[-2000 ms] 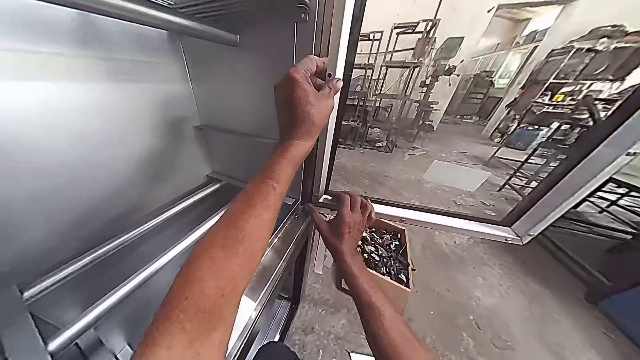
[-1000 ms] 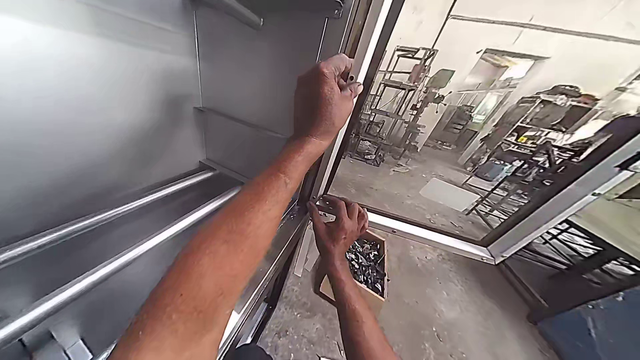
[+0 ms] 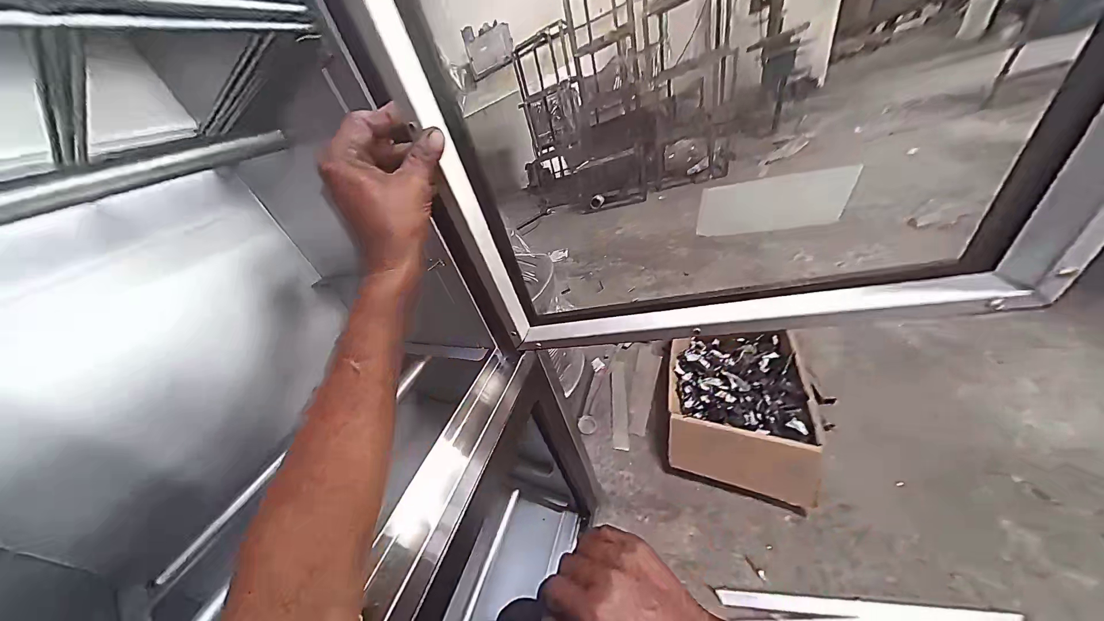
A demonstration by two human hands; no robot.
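My left hand (image 3: 384,181) is at the inner edge of a glass door's metal frame (image 3: 470,216), thumb against it and fingers curled; a small dark thing shows between thumb and finger, too small to name. The door stands swung out from a stainless steel cabinet (image 3: 138,345). Low in the picture, my right hand (image 3: 617,573) is curled near the cabinet's lower front, partly cut off by the bottom edge. Something dark lies beside its fingers, and whether the hand holds it cannot be told.
A cardboard box (image 3: 742,457) of small black and shiny pieces sits on the concrete floor below the door. Flat strips (image 3: 619,405) lie left of it. A white-edged panel (image 3: 862,604) lies at the bottom right. Metal racks (image 3: 630,112) show through the glass.
My right hand has left the door's lower hinge corner and moved down towards the bottom of the view. My left hand stays at the door's edge. The view has shifted.
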